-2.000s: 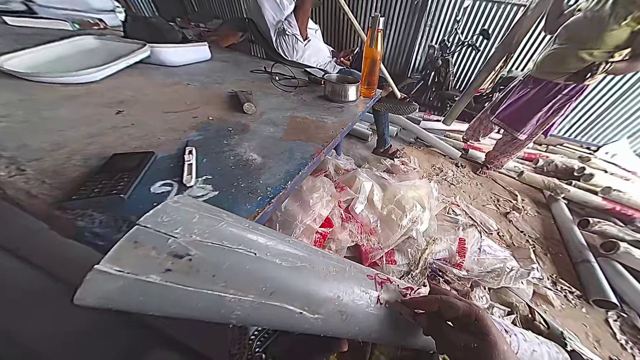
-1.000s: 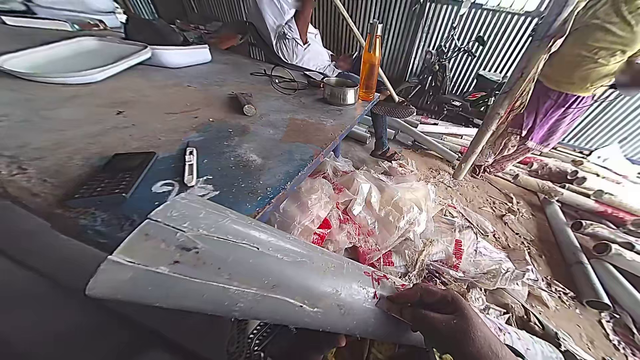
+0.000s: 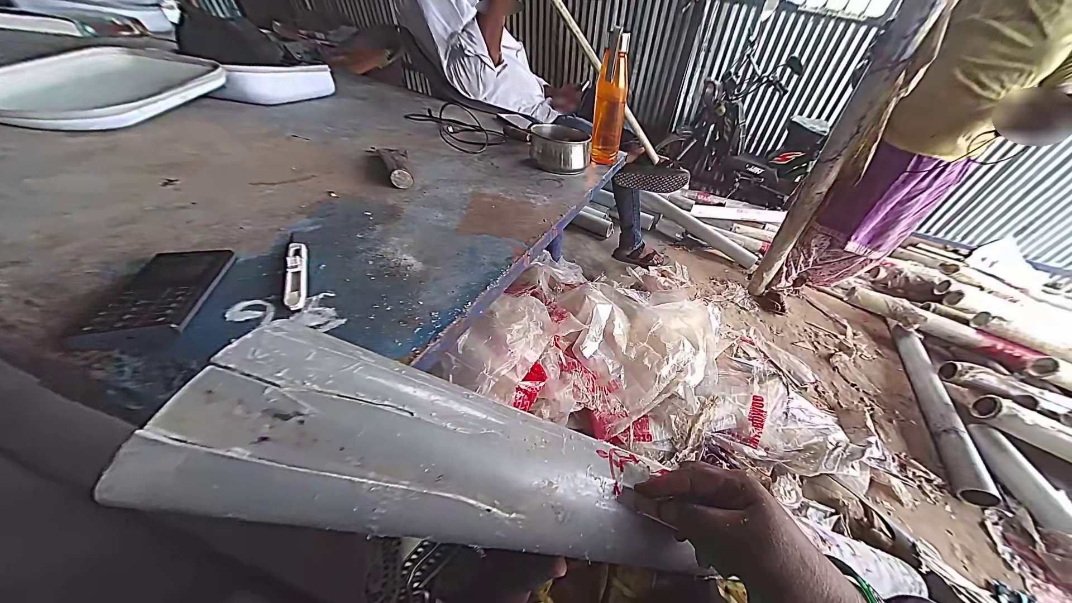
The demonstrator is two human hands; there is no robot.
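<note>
A grey plastic pipe point(image 3: 360, 444), cracked lengthwise and flared at its left end, lies slanted across the front. My right hand point(image 3: 729, 511) is on its narrow right part, beside red markings, fingers pinched over a thin flat piece that is hard to make out. Under the pipe a dark hand shape point(image 3: 519, 574) shows in part, likely my left hand; its fingers are mostly hidden. A white utility knife point(image 3: 296, 276) and a dark calculator-like device point(image 3: 159, 289) lie on the worktable point(image 3: 335, 109) beyond the pipe.
A steel saucepan point(image 3: 559, 149) and an orange bottle point(image 3: 610, 100) stand at the table corner. Crumpled plastic bags point(image 3: 620, 343) lie beside it. A wooden pole point(image 3: 837, 159), scattered pipes point(image 3: 942, 419) and two people are farther back; white trays point(image 3: 100, 88) are at upper left.
The pipe's flared end has shifted a little left since the last earlier frame. The person at the right has moved and is closer to the wooden pole than two seconds ago.
</note>
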